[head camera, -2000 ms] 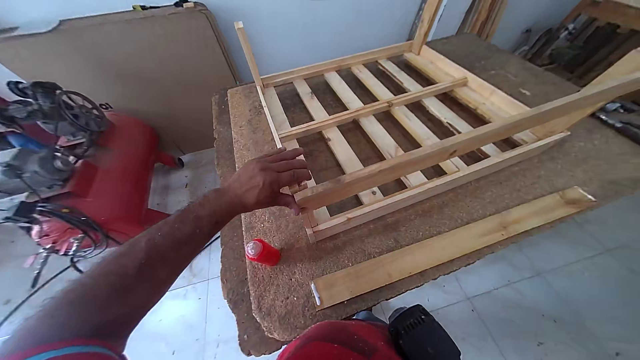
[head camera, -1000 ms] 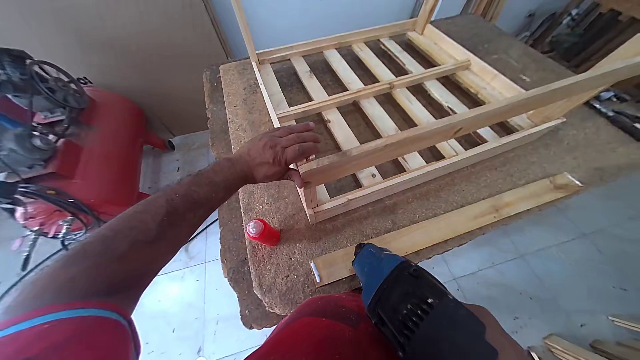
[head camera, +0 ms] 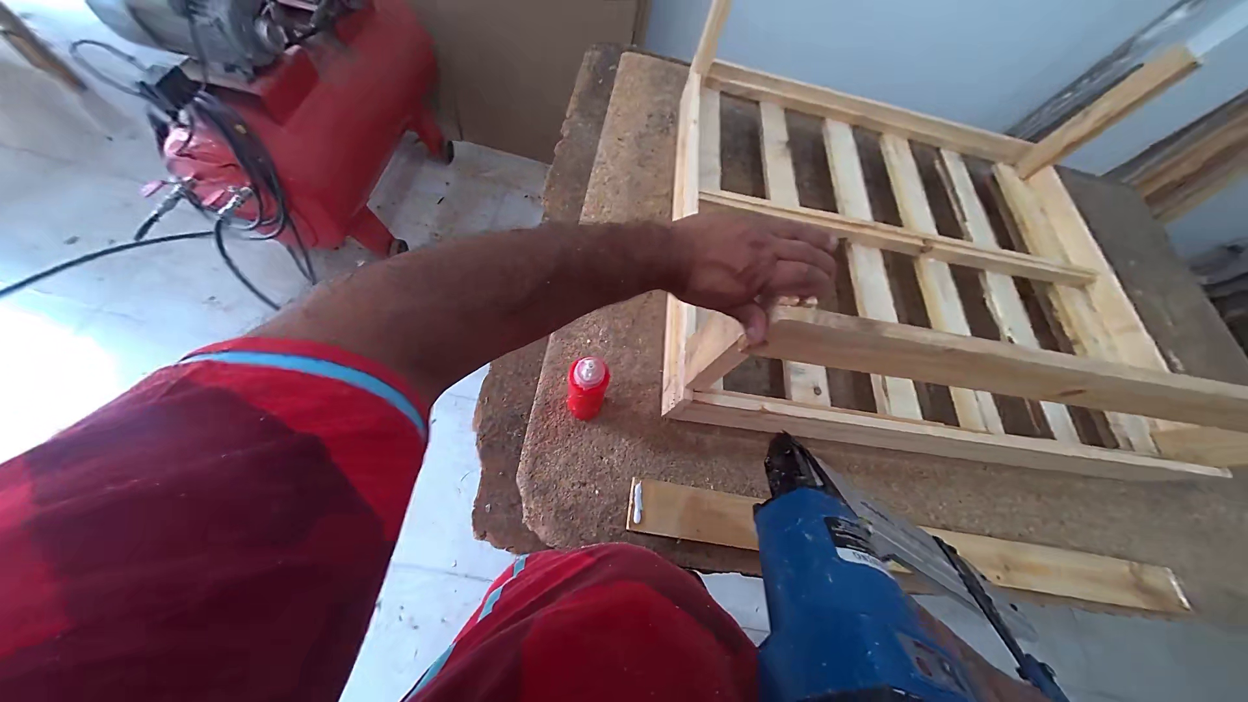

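Observation:
My left hand [head camera: 756,263] grips the near end of a long wooden board [head camera: 975,370], which stands on edge at the front left corner of a slatted wooden frame [head camera: 936,434]. A blue nail gun [head camera: 838,575] fills the lower middle, its black nose pointing at the frame's front rail. My right hand is mostly hidden behind the tool; part of the wrist shows at the lower right. Left of the frame's corner stands a red glue bottle [head camera: 587,388] with a pale tip. A loose wooden board [head camera: 1053,565] with white glue on its end lies in front, partly behind the nail gun.
The frame rests on a worn particle-board worktop [head camera: 604,468] with rough edges. A red air compressor [head camera: 341,117] with black hoses stands on the floor at the upper left. Boards lean by the wall [head camera: 907,39] at the upper right.
The nail gun has come up in front of the frame; two seconds ago only part of it showed at the bottom edge. My left hand stays at the board's end. The view has shifted and turned.

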